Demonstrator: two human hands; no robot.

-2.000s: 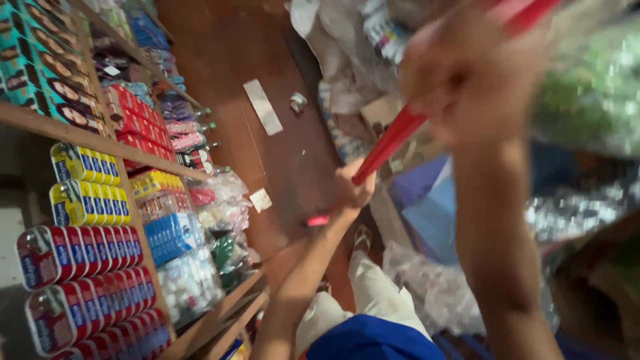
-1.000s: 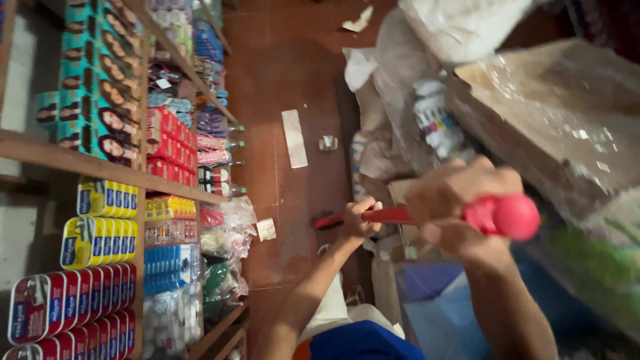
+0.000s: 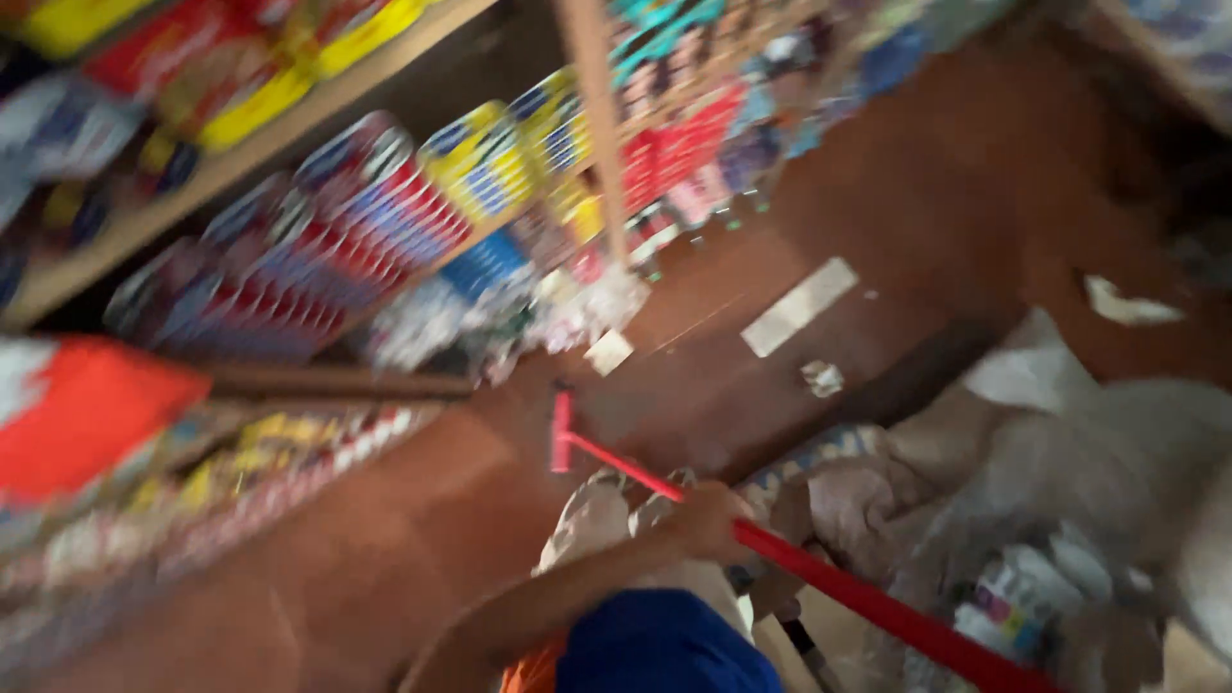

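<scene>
My left hand (image 3: 714, 522) is closed around the red handle of a push broom (image 3: 562, 431), whose narrow head rests on the reddish-brown floor near the foot of the shelves. From my hand the red handle (image 3: 866, 602) runs down to the lower right edge of the view. My right hand is not in view. Beyond the broom head, a small pale square scrap (image 3: 608, 352) lies by plastic bags, with a long white strip (image 3: 800, 306) and a crumpled bit (image 3: 822, 378) farther right. The frame is blurred.
Wooden shelves (image 3: 241, 87) with tins, packets and boxes line the left and top. Sacks and plastic wrapping (image 3: 972, 472) are heaped at the right. Another pale scrap (image 3: 1131, 302) lies on the floor at the far right. Something orange-red (image 3: 87, 414) is at the left edge.
The view has swung and tilted strongly. My right hand, on the upper handle in both earlier frames, is out of view now. My left hand still holds the handle.
</scene>
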